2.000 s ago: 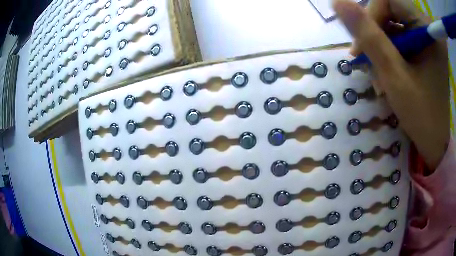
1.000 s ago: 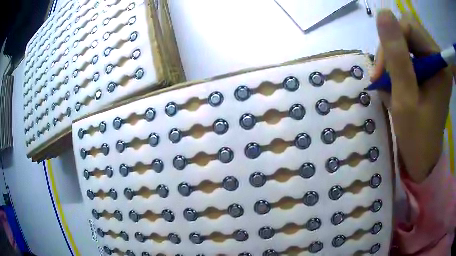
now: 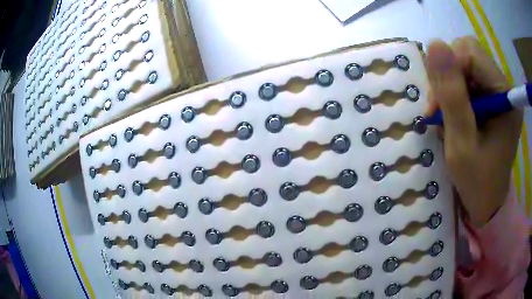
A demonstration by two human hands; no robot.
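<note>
A white parts tray [image 3: 256,155] with brown edges lies in front of me. Its dumbbell-shaped tan cutouts hold small round metal parts [image 3: 282,156], one at each end. My right hand [image 3: 475,122] is at the tray's right edge and is shut on a blue marker pen [image 3: 490,109]. The marker has a white band, and its blue tip is at the right-hand part of the third row from the top. A pink sleeve covers the wrist. My left hand is not in view.
A tray stack [image 3: 189,52] with layered brown edges stands behind at the upper left. Another stack [image 3: 6,134] is at the far left. A white sheet [image 3: 345,8] lies at the top. Yellow tape [image 3: 490,35] runs along the right.
My right hand with the marker has moved down the tray's right edge, from the top row to the third row. The view has shifted, and more of the tray's right edge shows.
</note>
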